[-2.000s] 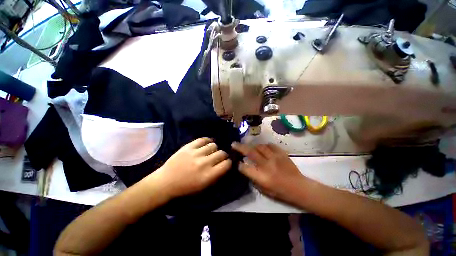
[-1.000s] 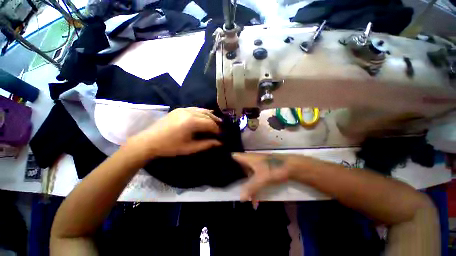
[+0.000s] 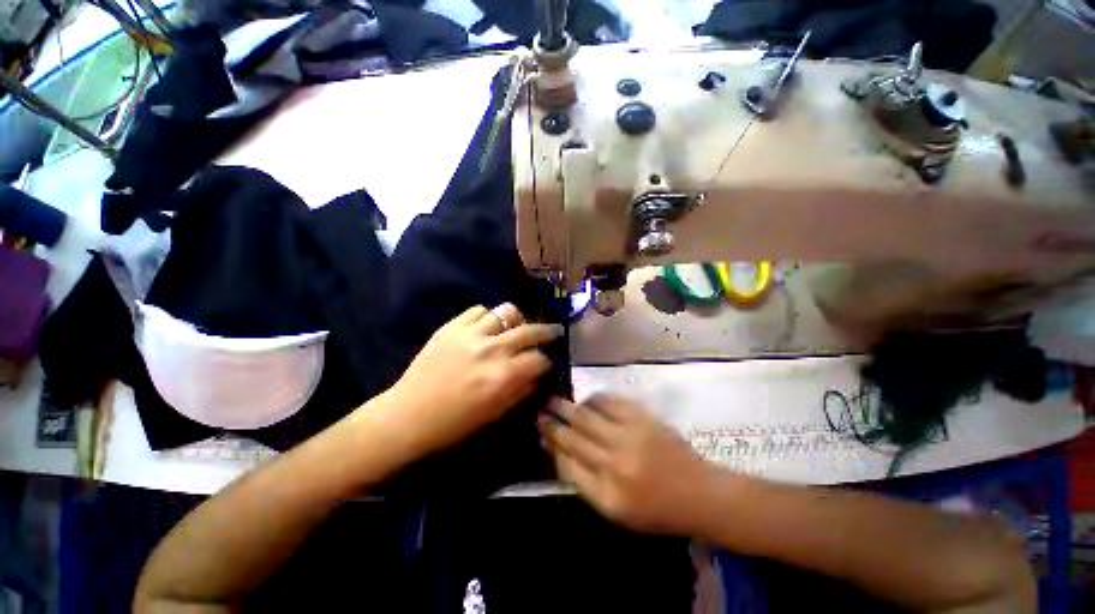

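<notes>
A black garment panel (image 3: 450,264) lies left of the needle and runs down over the table's front edge. A white rounded piece (image 3: 234,372) lies on the black cloth at the left. My left hand (image 3: 480,366) presses on the black cloth just below the needle, fingers together; a ring shows on one finger. My right hand (image 3: 612,456) holds the cloth's right edge at its fingertips, nearer the front. The presser foot (image 3: 562,294) is small and dark, at the cloth's right edge. The cream sewing machine (image 3: 769,168) stands to the right.
Snips with green and yellow loops (image 3: 720,282) lie behind the needle under the arm. A dark thread tangle (image 3: 931,390) lies at the right. More black and pale cloth (image 3: 300,48) is piled behind. A purple machine part (image 3: 22,300) is at the far left.
The white piece and black cloth have shifted left and towards me. My left hand has moved from over the cloth to near the needle. My right hand has come back to the cloth's edge.
</notes>
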